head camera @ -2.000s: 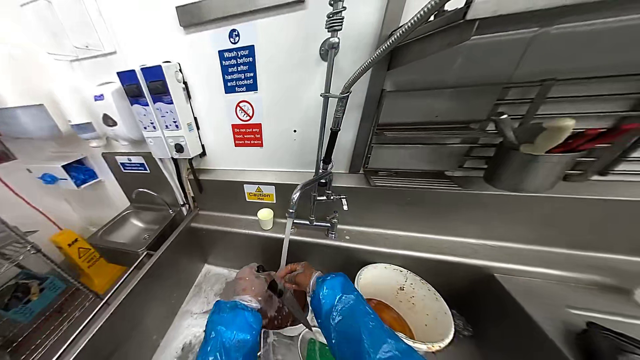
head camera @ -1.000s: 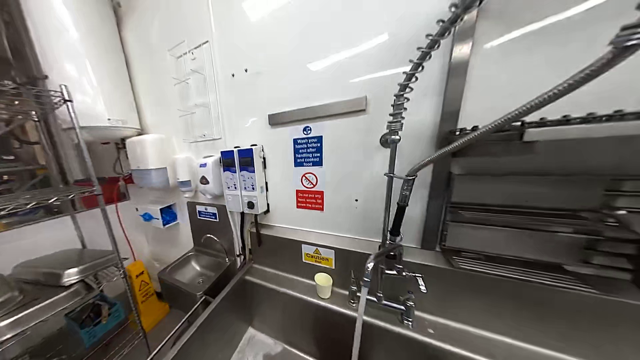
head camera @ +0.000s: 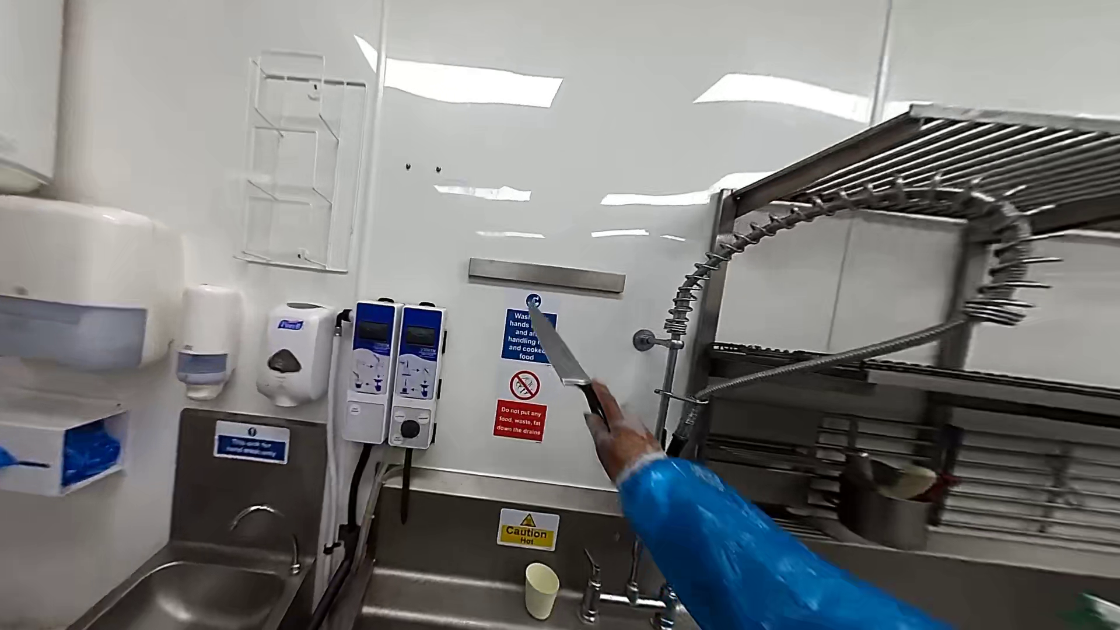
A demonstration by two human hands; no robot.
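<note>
My right hand [head camera: 623, 437], in a clear glove with a blue plastic sleeve, is raised in front of the wall. It grips the black handle of a kitchen knife [head camera: 558, 348], whose blade points up and left. The blade tip overlaps the blue hand-washing sign [head camera: 516, 341], below a steel magnetic-type bar [head camera: 547, 275] on the wall. Whether the blade touches the wall I cannot tell. My left hand is out of view. A pale yellow cup [head camera: 541, 591] stands on the sink ledge beside the tap [head camera: 632, 600].
The coiled spray hose [head camera: 787, 219] arches at the right, before a steel rack [head camera: 919, 166] and a metal utensil pot [head camera: 884, 507]. Two dosing units [head camera: 394, 372] and a soap dispenser [head camera: 296, 354] hang at the left. Below them is a small hand sink [head camera: 188, 595].
The view has swung upward. My right hand is now raised towards the wall with the knife; two seconds ago both hands were low over the sink. My left hand has left the view.
</note>
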